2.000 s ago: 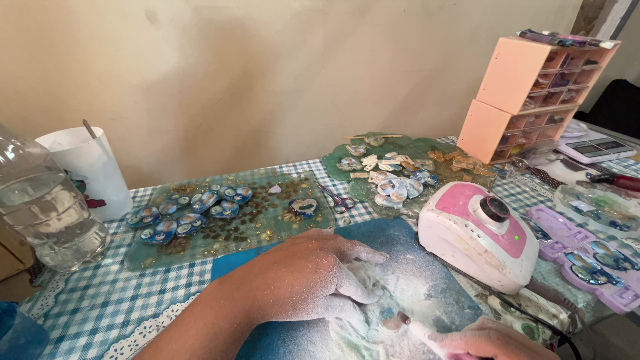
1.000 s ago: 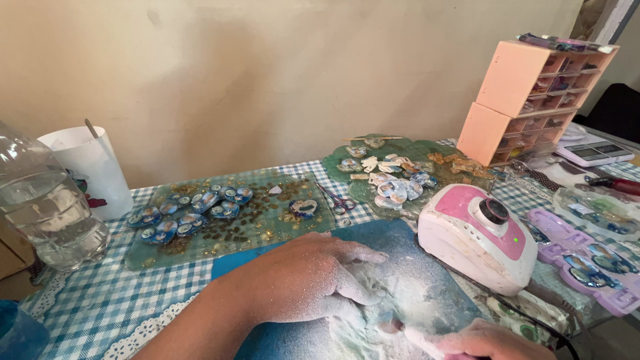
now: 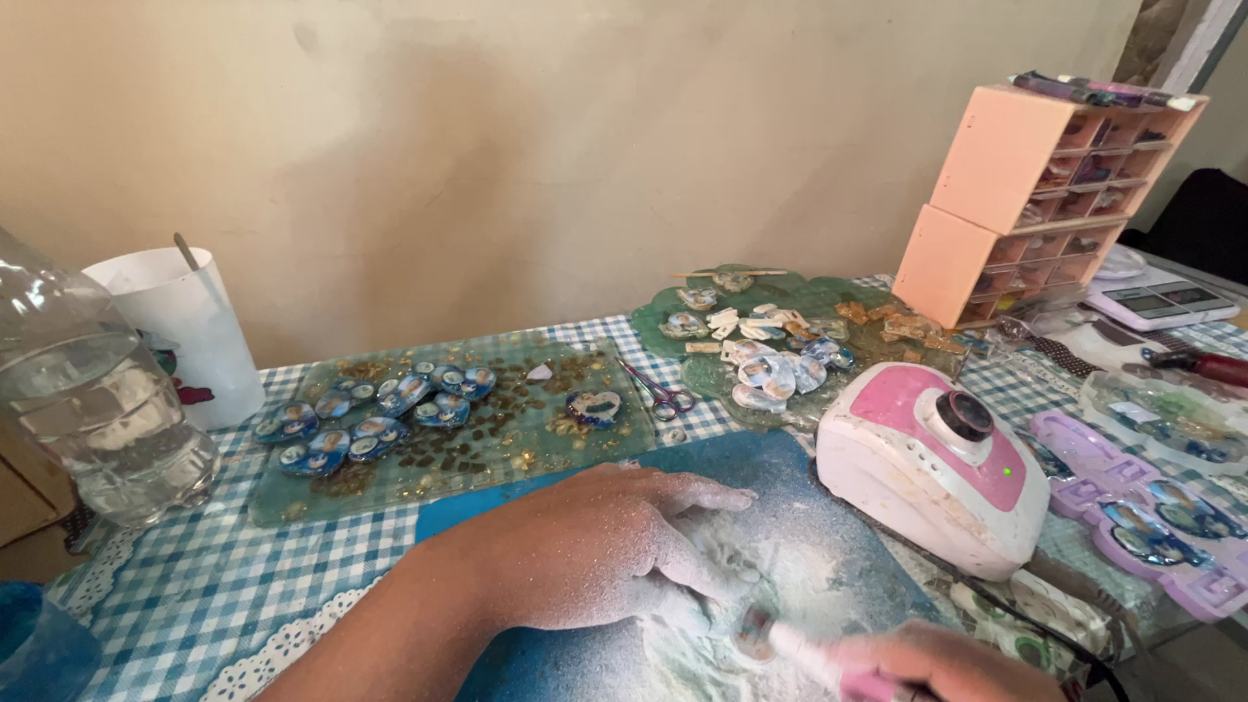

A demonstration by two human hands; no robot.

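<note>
My left hand (image 3: 634, 546), coated in white dust, rests over a heap of white powder (image 3: 692, 653) on a blue mat (image 3: 780, 468). Its fingertips are beside a small rounded piece (image 3: 754, 632); whether they pinch it is hard to tell. My right hand (image 3: 907, 663), blurred at the bottom edge, has a pink tool (image 3: 868, 685) in its grip, mostly hidden, its working end at the small piece. The pink and white control box (image 3: 936, 468) of a rotary tool, with a black knob and a green light, stands right of the mat.
Behind the mat, a resin tray (image 3: 468, 487) bears blue decorated pieces (image 3: 378, 437); scissors (image 3: 666, 395) lie beside it. A green tray (image 3: 809, 302) holds more pieces. A water bottle (image 3: 127, 419) and white cup (image 3: 210, 341) stand left; drawer units (image 3: 994, 166), a scale (image 3: 1160, 297) and purple mold (image 3: 1092, 507) are right.
The right hand has shifted slightly about the small piece. The left hand has stayed in nearly the same place over the powder.
</note>
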